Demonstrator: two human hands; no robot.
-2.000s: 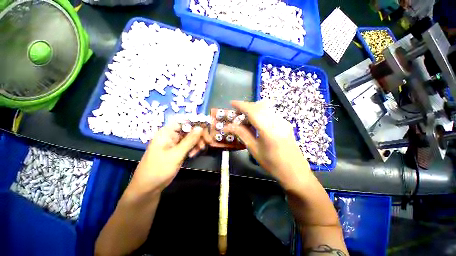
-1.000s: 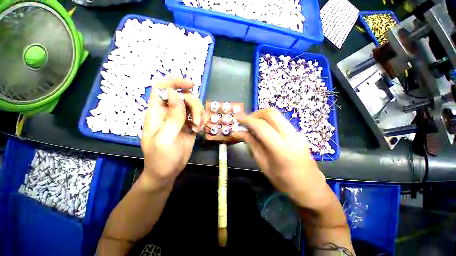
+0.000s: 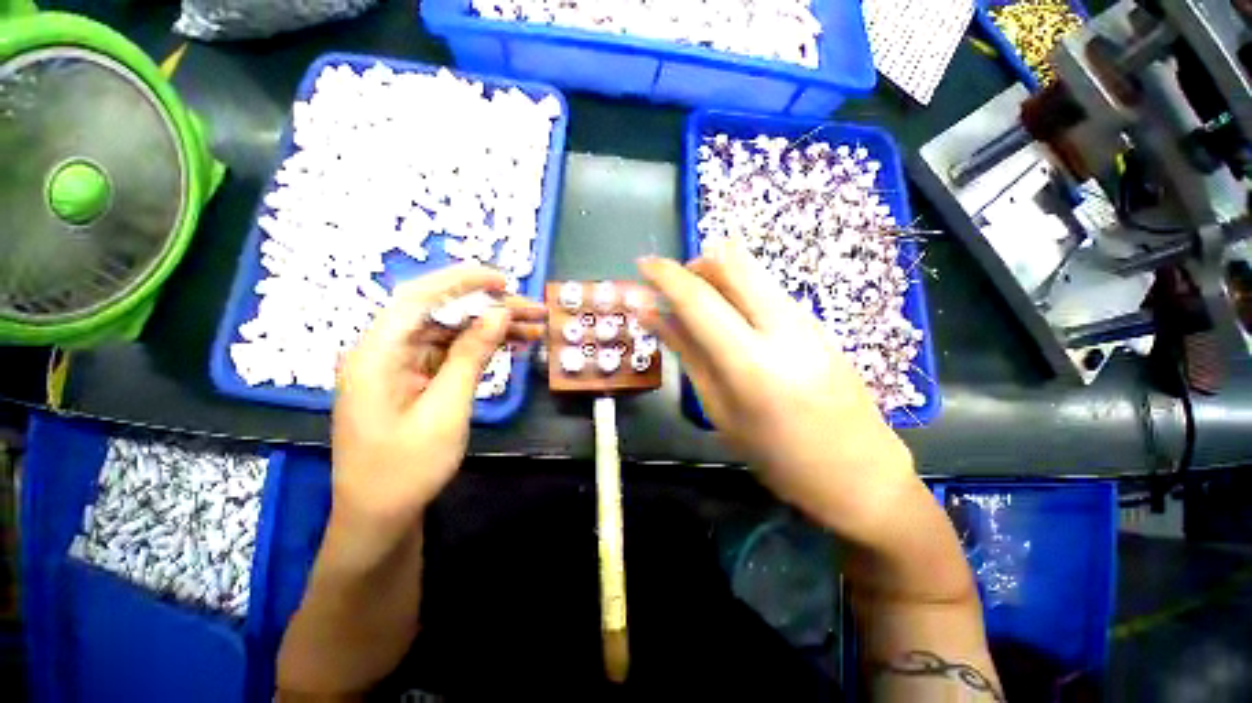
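The reddish-brown nine-hole fixture (image 3: 606, 376) lies on the bench between the two parts trays, white pieces showing in its holes. Its pale yellow handle (image 3: 610, 536) points toward me. My left hand (image 3: 419, 398) is just left of the fixture, fingers closed around white plastic housings (image 3: 467, 309). My right hand (image 3: 769, 371) is over the fixture's right side, fingertips at its upper right holes; whether they hold a piece is hidden. The left parts tray (image 3: 398, 179) holds white housings. The right parts tray (image 3: 810, 234) holds whitish and pinkish-brown inserts with thin wire ends.
A green-framed fan (image 3: 83, 192) stands at left. A blue rear bin (image 3: 645, 66) is behind the trays. The metal press (image 3: 1044, 206) and a small brass parts tray (image 3: 1037, 30) are at right. Blue bins (image 3: 179, 522) (image 3: 1044, 577) sit below the bench edge.
My left hand moved from beside the fixture to over the left tray, then back down toward the fixture's left side. My right hand rose toward the upper right holes. More holes show white tops.
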